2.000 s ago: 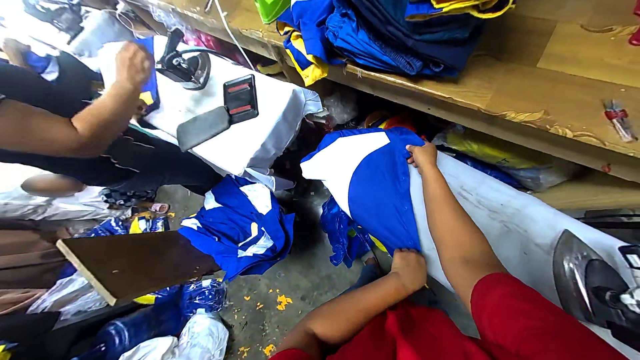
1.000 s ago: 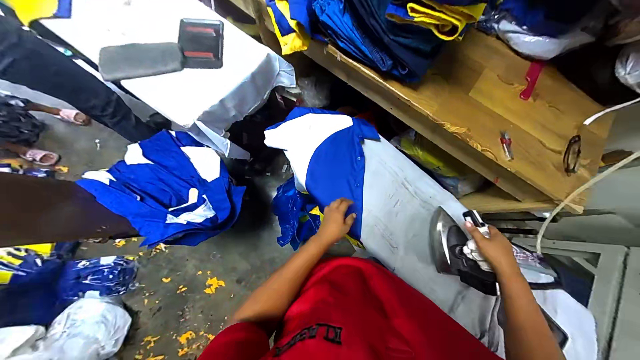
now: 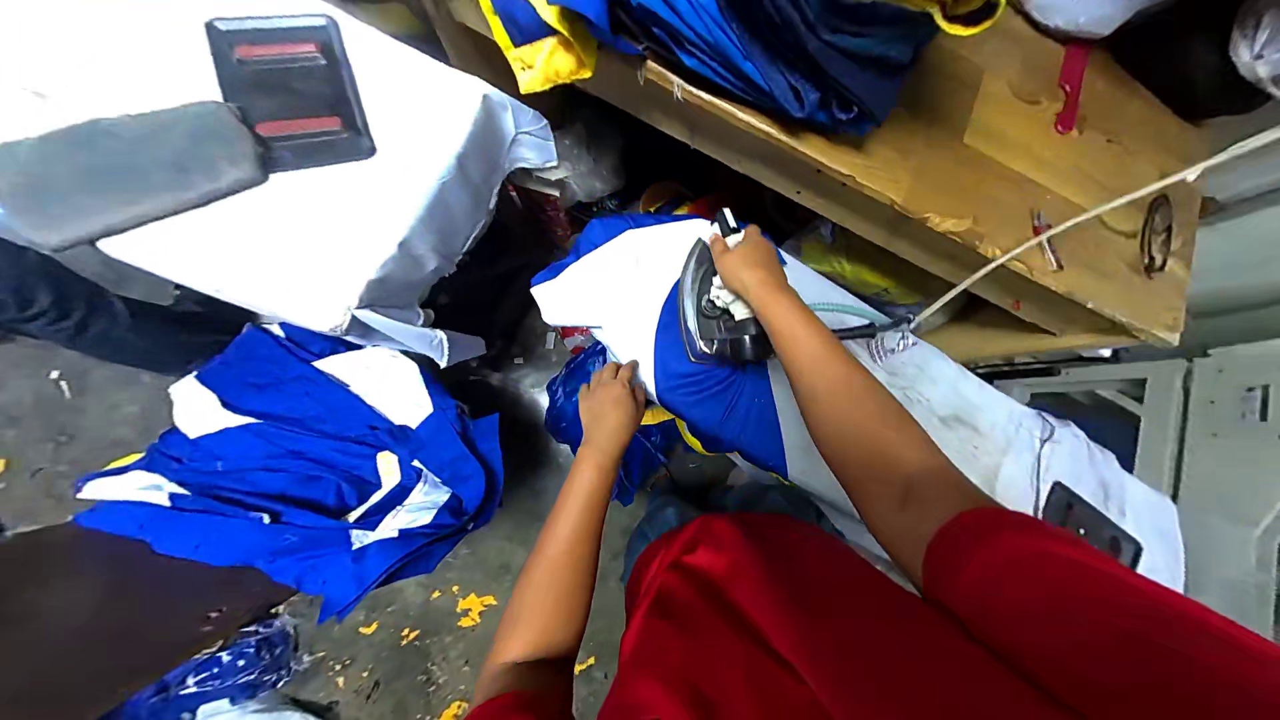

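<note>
A blue and white garment [image 3: 620,275] lies over the far end of a narrow ironing board with a pale cover [image 3: 940,420]. My right hand [image 3: 748,268] is closed round the handle of an electric iron [image 3: 705,318], whose soleplate rests on the garment's white and blue panels. A white cloth is wrapped about the handle. At the garment's near left edge is my left hand [image 3: 612,400], its fingers bent on the fabric; whether they pinch it cannot be told. The iron's cord [image 3: 1060,215] runs up to the right. A dark iron rest [image 3: 1090,525] sits on the board's near end.
Blue and white garments [image 3: 300,440] are heaped on a brown board [image 3: 120,610] at left. A white-covered table [image 3: 380,200] holds a grey pad [image 3: 130,170] and a black iron rest [image 3: 290,90]. Folded clothes [image 3: 780,60] lie on a wooden shelf [image 3: 900,180]. Another person's leg [image 3: 110,310] is at left.
My right hand, on the garment two seconds ago, took hold of the iron at the board's right and has carried it onto the garment. My left hand stays by the garment's near edge.
</note>
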